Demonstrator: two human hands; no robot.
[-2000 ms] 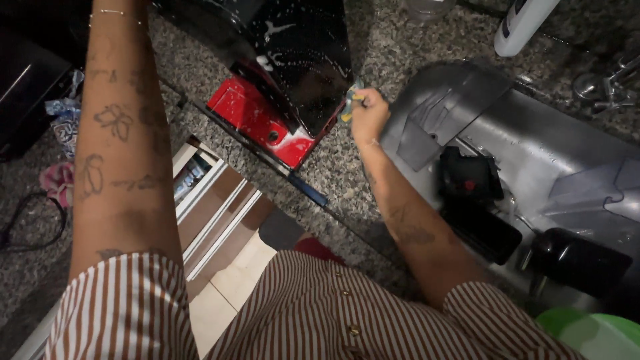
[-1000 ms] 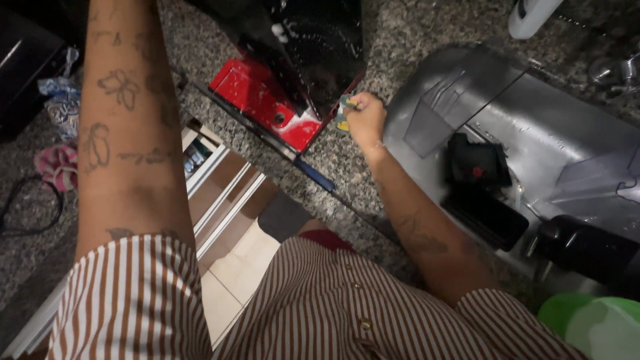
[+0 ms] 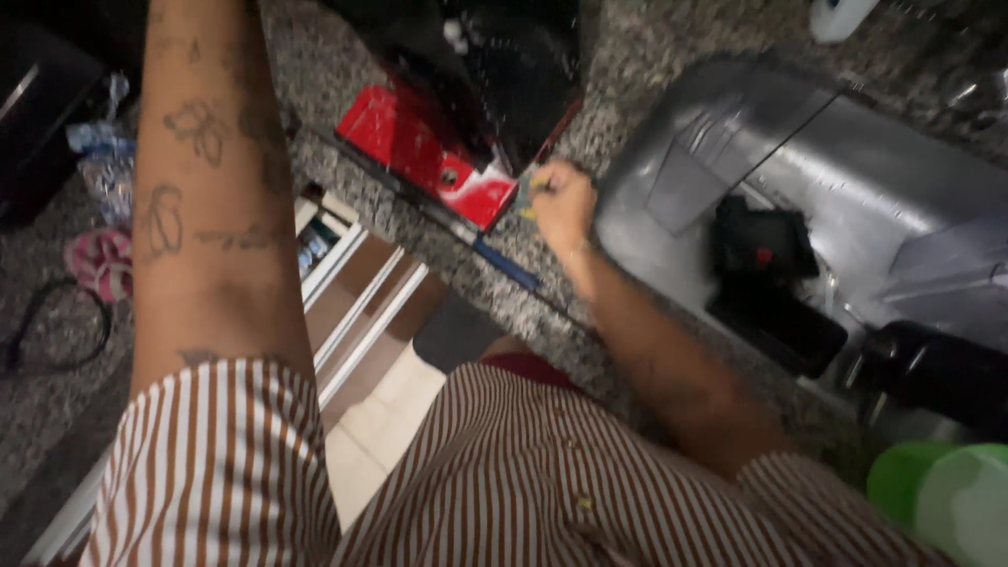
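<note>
My right hand (image 3: 563, 203) is closed around a small yellow-and-green sponge (image 3: 532, 197), close beside the lower corner of a red and black appliance housing (image 3: 429, 153). White suds lie on the housing's red face and on its glossy black side (image 3: 524, 71). My left arm reaches up past the top edge of the view, so my left hand is out of sight. A blue-handled tool (image 3: 504, 262) lies along the front edge of the granite counter, below the red face.
At right, a steel sink (image 3: 630, 197) holds clear plastic parts (image 3: 693, 177) and black parts (image 3: 764, 244). A green container (image 3: 906, 480) stands at the lower right. On the left are a pink cloth item (image 3: 101, 264), a crumpled plastic bag (image 3: 106, 169) and a dark cord (image 3: 59, 323). A drawer is open below.
My right hand stays near the housing's corner with the sponge. The suds on the black side look fewer than two seconds ago. The view has shifted slightly.
</note>
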